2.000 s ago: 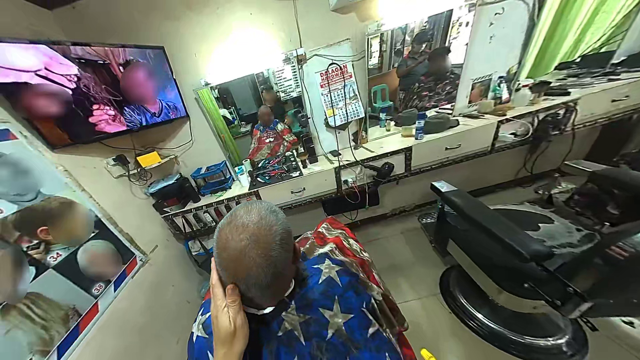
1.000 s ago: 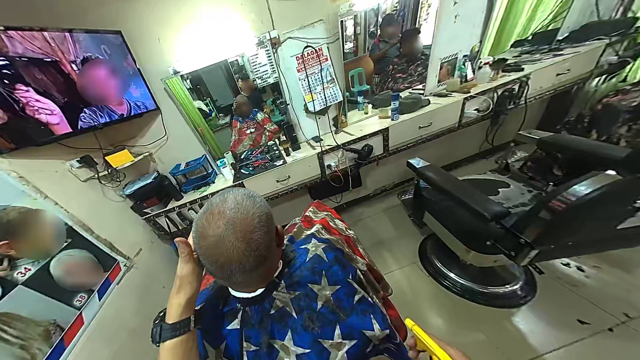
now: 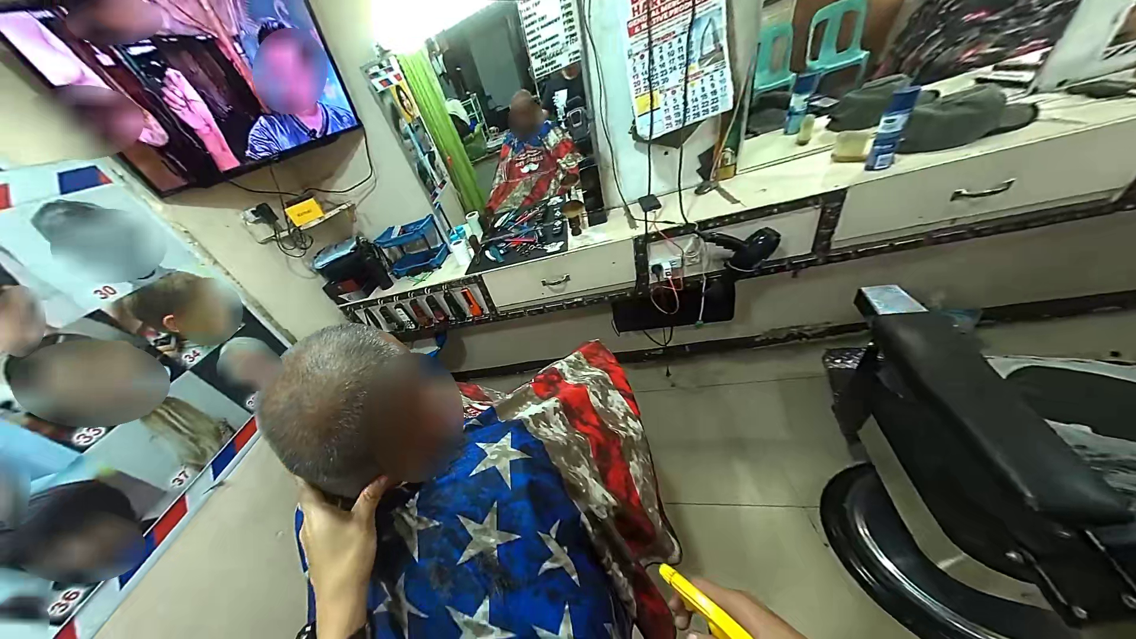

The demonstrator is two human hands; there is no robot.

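Observation:
My left hand [image 3: 342, 541] is at the back of the neck of a seated person with short gray hair [image 3: 324, 399], thumb below the ear. A barber's cape [image 3: 497, 532] with white stars on blue and red-and-white stripes covers the person's shoulders and lap. At the bottom edge, my right hand [image 3: 723, 612] holds a yellow tool [image 3: 701, 603], perhaps a razor handle, beside the cape's right side; its lower part is cut off by the frame.
A black barber chair [image 3: 985, 426] stands at right. Ahead, a counter with drawers [image 3: 555, 282] carries tools, bottles and a cap. A hair dryer [image 3: 754, 248] hangs at its front. Mirrors and a television [image 3: 204, 80] are on the wall, with a hairstyle poster [image 3: 133, 399] at left.
The person's head has turned to the right, and my left hand has shifted from the side of the head to the nape. The view has moved closer.

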